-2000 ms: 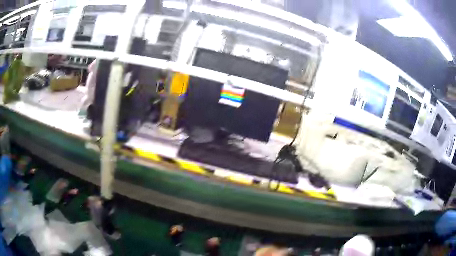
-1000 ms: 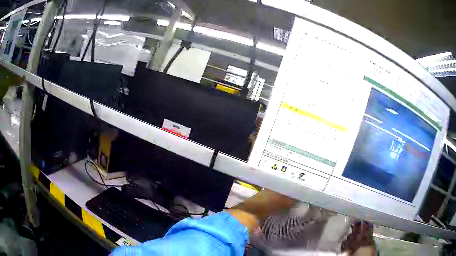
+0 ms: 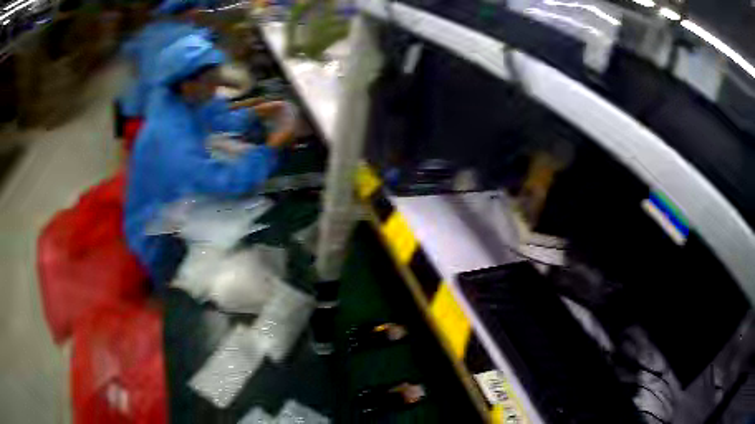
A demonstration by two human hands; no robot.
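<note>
Neither of my hands is in the picture. Nearest in front of me, loose white bubble bags (image 3: 228,364) lie in a pile along the left side of the dark green bench (image 3: 343,397). Two dark display modules lie near the bench's lower middle, one at the bottom (image 3: 407,392) and one just above it (image 3: 389,331), each with an orange-pink end. The frame is blurred, so finer detail does not show.
A person in blue (image 3: 186,157) sits at the left, hands raised over the bench. Red sacks (image 3: 116,356) stand beside the bench. A white post (image 3: 341,157) rises by the yellow-black shelf edge (image 3: 447,319). A black keyboard (image 3: 534,344) lies on the shelf.
The view has swung left and down from the screens to the bench. The blue-sleeved arm and hand seen reaching by the fan are out of the picture. The bags, person and red sacks have come into view.
</note>
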